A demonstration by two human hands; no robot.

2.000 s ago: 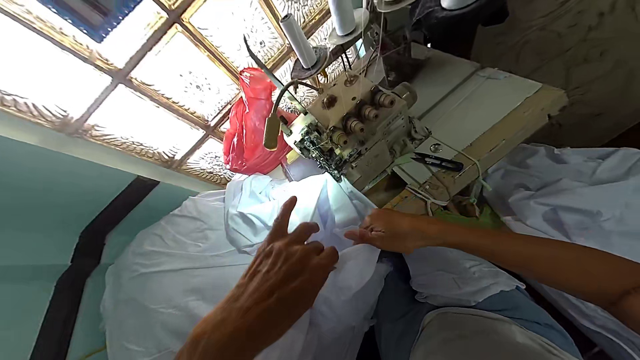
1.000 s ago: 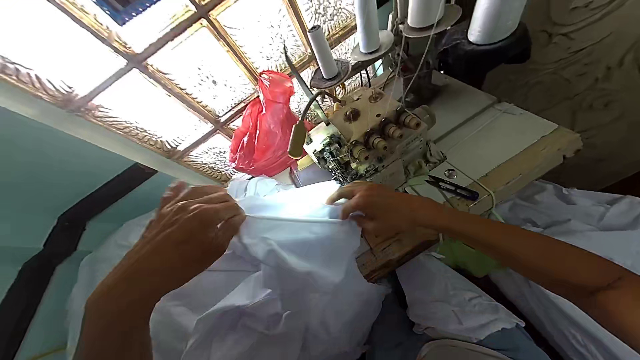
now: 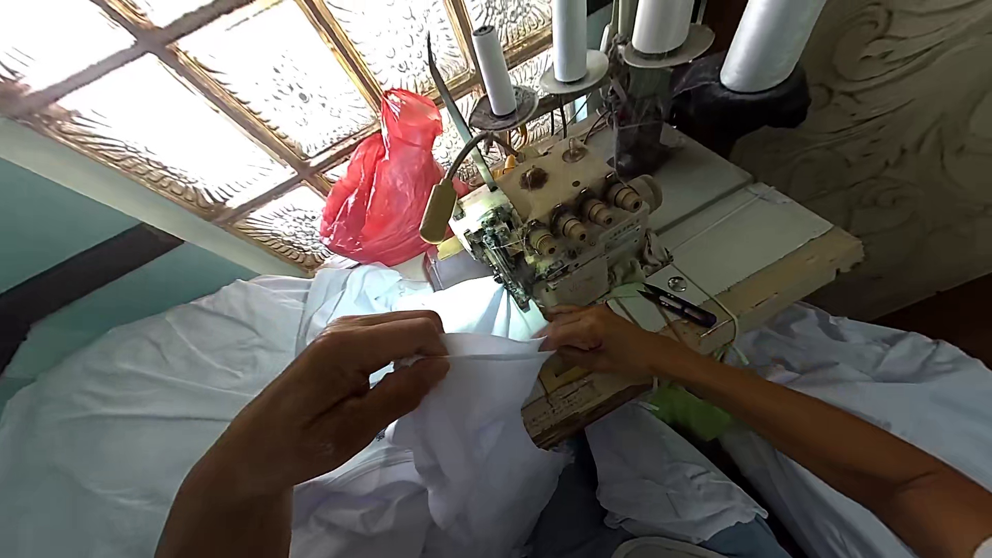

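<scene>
White fabric (image 3: pixel 480 403) stretches between my two hands, with a folded edge running across. My left hand (image 3: pixel 349 387) pinches that edge between thumb and fingers. At the other end my right hand (image 3: pixel 593 337) grips the fabric close to the front of the serger (image 3: pixel 573 225). The serger's needle and presser foot area is lit, and white cloth lies just in front of it. More white fabric (image 3: pixel 155 380) spreads to the left and over my lap. Black thread snips (image 3: pixel 678 304) lie on the machine table just beyond my right hand.
White thread cones (image 3: pixel 570 39) stand on holders behind the serger. A red plastic bag (image 3: pixel 387 186) is beside the glass-block window (image 3: pixel 271 70). The worn table edge (image 3: pixel 806 267) extends right. Another pile of white fabric (image 3: pixel 876 387) and a green cloth (image 3: pixel 690 411) lie below it.
Two seconds ago my left hand had its index finger extended over the cloth. Since then it has taken hold of the fabric edge, and both hands now hold it closer to the serger.
</scene>
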